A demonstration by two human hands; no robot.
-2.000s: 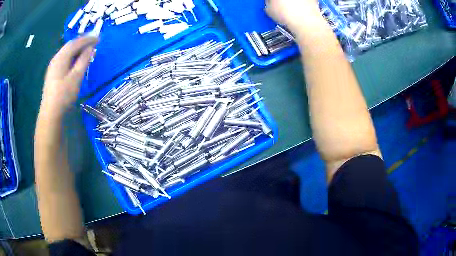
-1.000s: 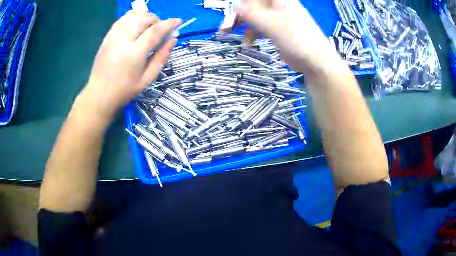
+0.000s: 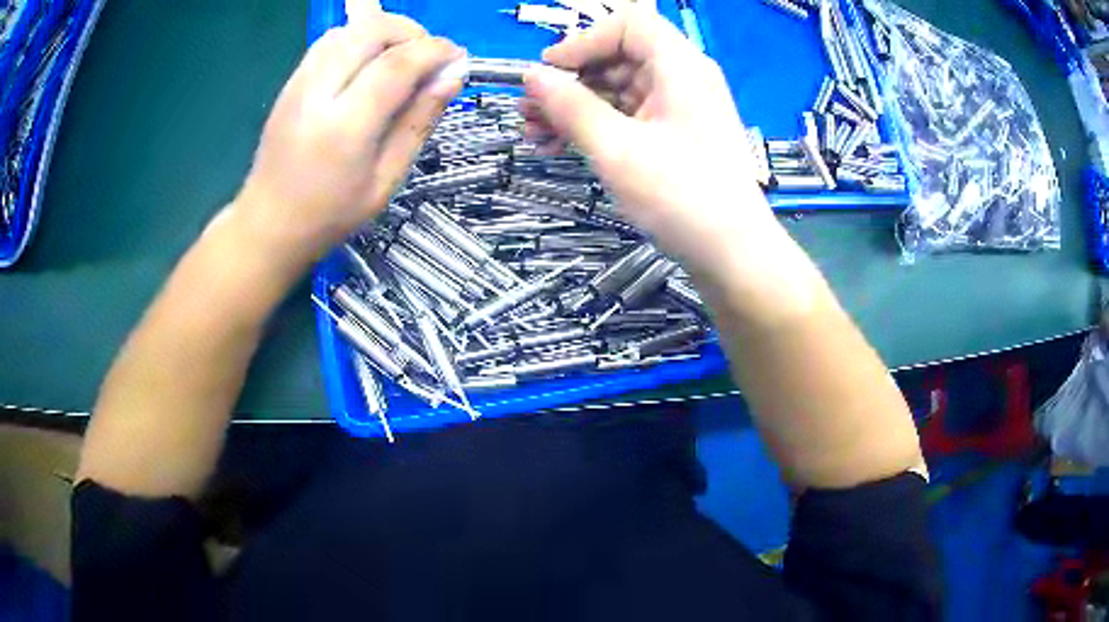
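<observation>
A metal sleeve [image 3: 496, 72] lies level between my two hands, above the far edge of the near tray [image 3: 535, 402]. My left hand [image 3: 347, 116] grips its left end with thumb and fingers. A white piece [image 3: 362, 10] also shows at the top of my left hand. My right hand [image 3: 639, 109] grips the sleeve's right end between thumb and index finger. Whether a stem is inside the sleeve is hidden. The near tray is heaped with assembled units [image 3: 444, 255], silver tubes with thin pale rods.
The far tray with white pieces [image 3: 562, 15] is beyond my hands. The right-hand tray [image 3: 797, 198] holds loose sleeves [image 3: 839, 128]. A clear bag of silver tubes [image 3: 979, 152] lies beside it. A side tray [image 3: 37, 122] is at far left. A red stool [image 3: 979, 407] stands below right.
My hands have come together, and the sleeve now spans between them. My right hand has turned its fingers toward my left hand. The trays have shifted slightly in the view.
</observation>
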